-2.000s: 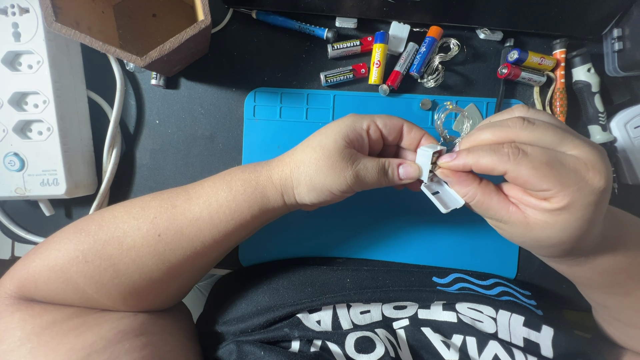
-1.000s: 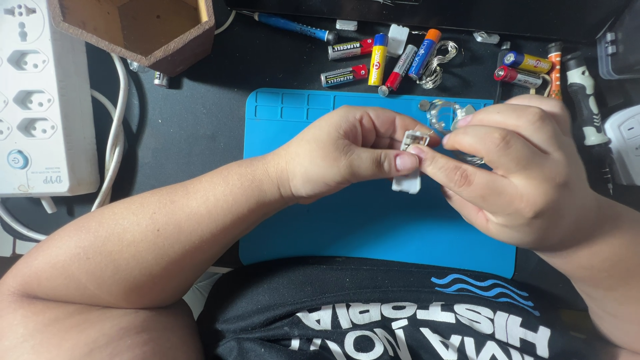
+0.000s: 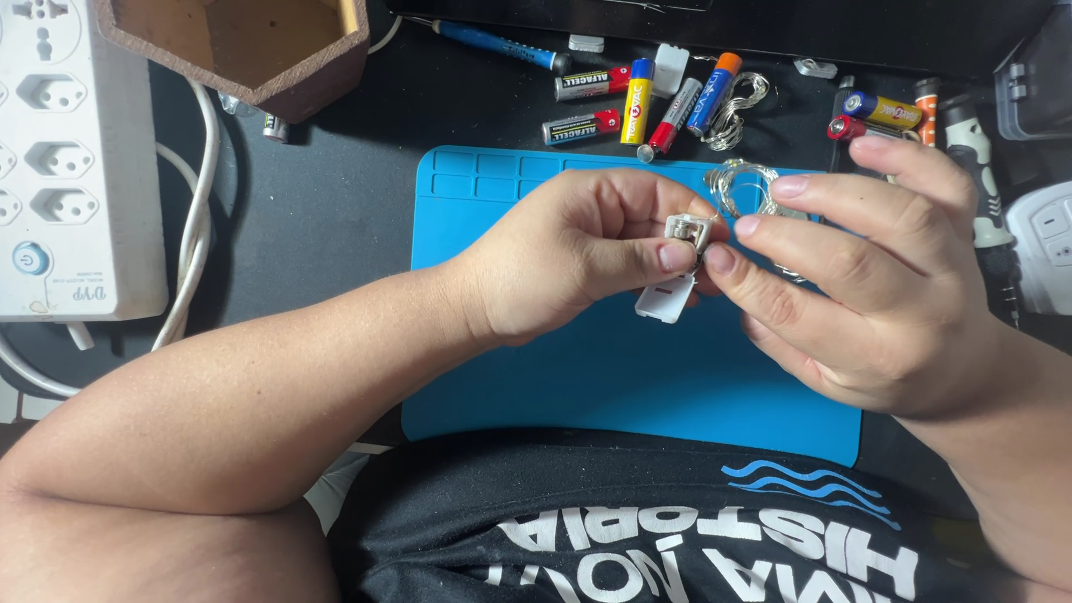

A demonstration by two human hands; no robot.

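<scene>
My left hand (image 3: 586,243) pinches a small white plastic battery case (image 3: 688,226) between thumb and fingers, above the blue silicone mat (image 3: 536,377). Metal contacts show inside the case, and a white flap (image 3: 666,299) hangs from its lower side. My right hand (image 3: 863,268) is just right of the case, its index fingertip close to or touching the edge; whether it grips anything there is unclear. A coil of thin silvery wire (image 3: 737,188) hangs or lies behind the right fingertips, partly hidden by them.
Several loose batteries (image 3: 638,100) lie beyond the mat, beside another wire coil (image 3: 737,109). A blue screwdriver (image 3: 494,43) is farther left. The white power strip (image 3: 92,193), its cables (image 3: 197,218) and a hexagonal wooden box (image 3: 301,92) stand at left. More tools (image 3: 971,167) lie at right.
The battery case has turned in my left hand and sits farther left than two seconds ago. My right fingers have spread, and the wire coil has shifted.
</scene>
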